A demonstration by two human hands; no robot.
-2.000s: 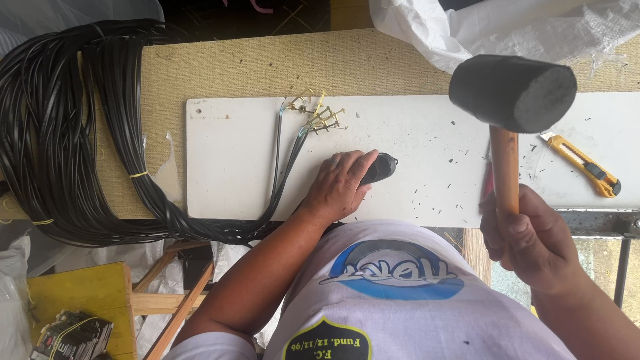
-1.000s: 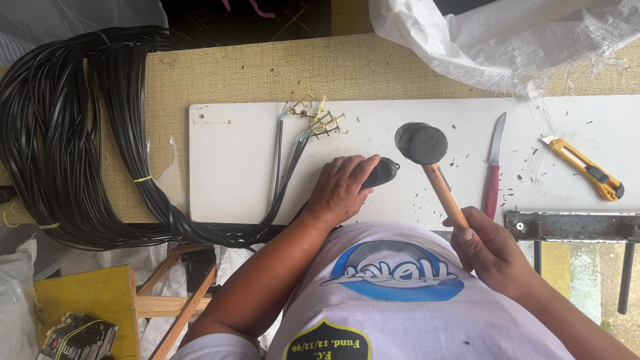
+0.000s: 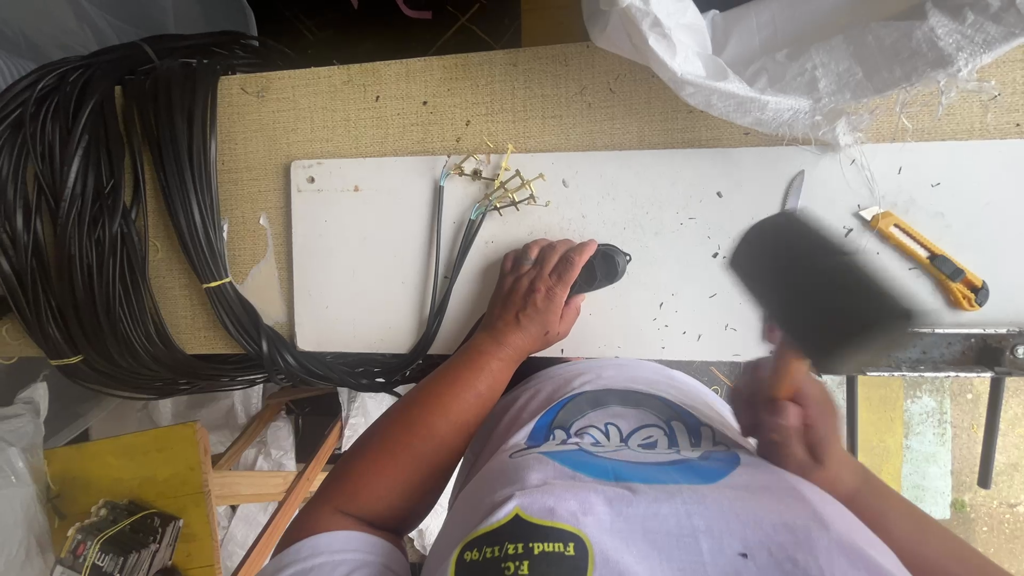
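Note:
My left hand (image 3: pixel 538 300) grips a black plastic electrical fitting (image 3: pixel 602 269) and holds it down on the white board (image 3: pixel 368 256). Its rounded end with a small loop sticks out past my fingers; the rest is hidden under my palm. My right hand (image 3: pixel 788 416) is closed around the wooden handle of a black rubber mallet (image 3: pixel 820 288), whose head is raised and blurred, to the right of the fitting. Black flat cables (image 3: pixel 448 272) end in brass terminals (image 3: pixel 512 192) on the board, above and left of my left hand.
A large coil of black cable (image 3: pixel 72 208) lies at the left. A yellow utility knife (image 3: pixel 928 260) rests on the board's right side, and a knife blade (image 3: pixel 794 190) shows behind the mallet. A white woven sack (image 3: pixel 720 80) covers the far right edge. Packaged cards (image 3: pixel 120 540) sit lower left.
My right hand has swung the mallet from near the black fitting, one second ago, back to the right. My left hand has stayed on the fitting.

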